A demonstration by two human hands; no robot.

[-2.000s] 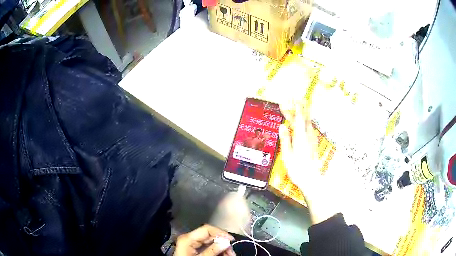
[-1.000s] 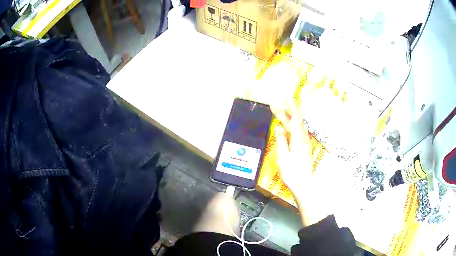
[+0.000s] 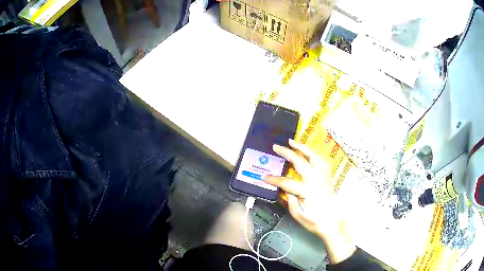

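A smartphone [image 3: 264, 151] lies on the bench near its front edge, its screen dark with a white pop-up box and a blue button. A white charging cable [image 3: 248, 222] is plugged into its bottom end and loops down. My right hand [image 3: 308, 193] is over the phone's right side, fingers spread, one fingertip at the blue button; it holds nothing. A pale, blurred shape below the phone, beside a black sleeve, seems to be my left hand [image 3: 231, 227]; its fingers cannot be made out.
Dark denim [image 3: 79, 148] is heaped on the left. A cardboard box [image 3: 276, 26] and a white tray [image 3: 339, 39] stand at the back. Small metal parts [image 3: 366, 153], clear bags [image 3: 406, 193] and a white machine [image 3: 467, 100] are on the right. Yellow printed tape [image 3: 339, 151] covers part of the bench.
My right hand has moved from beside the phone onto its screen. The screen went from a red picture to a dark one with a pop-up. My left hand's visible fingers have gone from the lower edge.
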